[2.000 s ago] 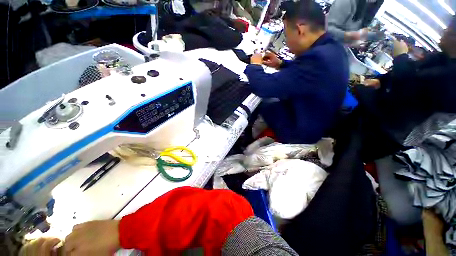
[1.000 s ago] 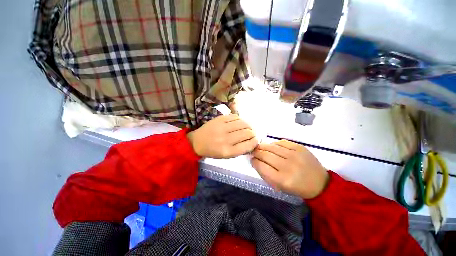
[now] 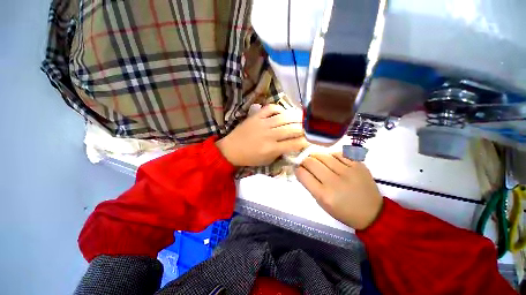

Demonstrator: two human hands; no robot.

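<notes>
The tan check garment lies in a large heap left of the machine head. A pale lining shows under its front edge. My left hand lies on cloth beside the needle area, fingers pointing right. My right hand is bent with its fingertips at a small cream-white strip or fabric edge, close to my left fingertips. A bit of check and cream cloth shows below my left hand. The white sewing machine head covers the upper right. Needle and presser foot are hidden by glare and my hands.
A tension dial and a larger knob stick out from the head. Scissors with a green handle and a yellow one lie at right beside a pale hank. A blue crate is below the table.
The view has swung from the neighbouring workstation down to my hands. Since one second ago, my left hand has moved slightly up, and check and cream cloth now shows under it.
</notes>
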